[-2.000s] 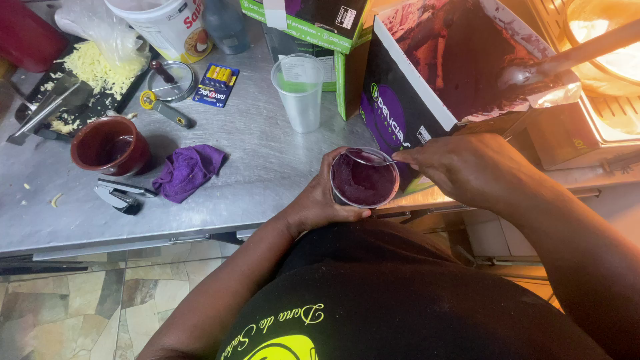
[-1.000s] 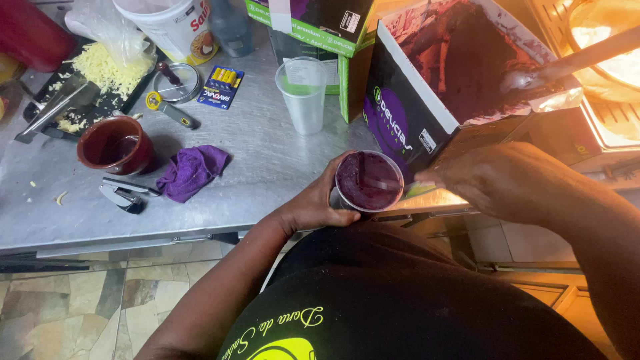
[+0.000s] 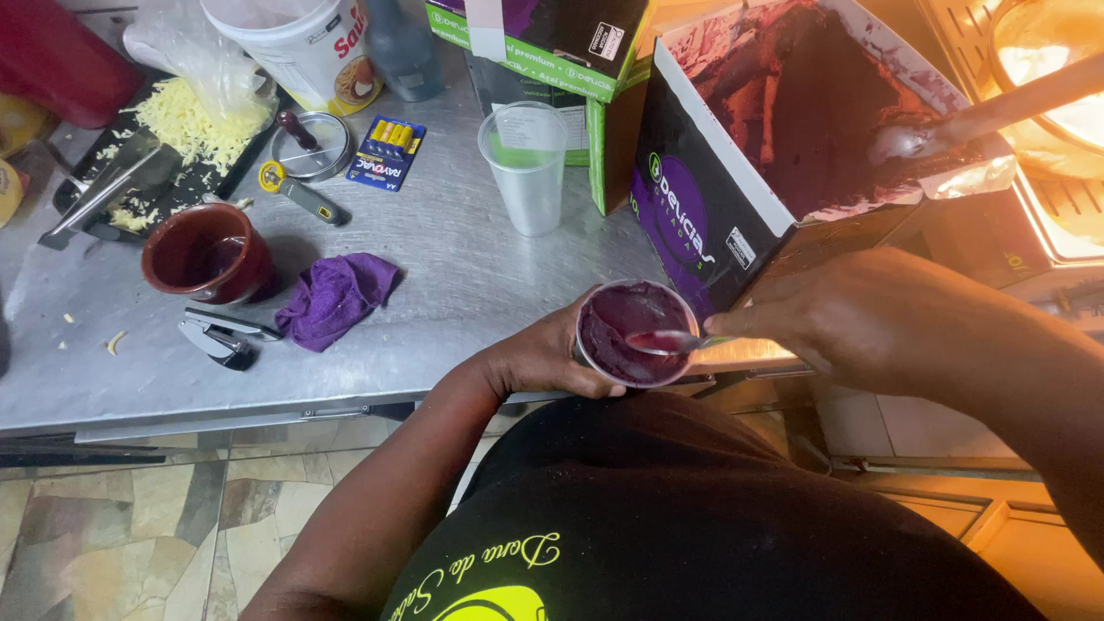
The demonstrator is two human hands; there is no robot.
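Note:
A clear plastic cup filled with dark purple açaí is held by my left hand, whose fingers wrap its left side near the counter's front edge. Over the cup, my right hand grips a metal spoon, the bowl of which rests on the purple surface. Behind the right hand stands an open carton of the same dark purple açaí, with a long-handled utensil lying in it. An upright, translucent plastic cup stands on the counter to the left of the carton.
On the steel counter are a purple cloth, a garlic press, a brown bowl, a battery pack and a round metal lid. Farther back are a black tray of grated cheese, a white bucket and stacked cartons.
The spoon has moved from the cup's rim to lie across the açaí, its bowl now plainly in view. My left hand has kept its hold on the cup.

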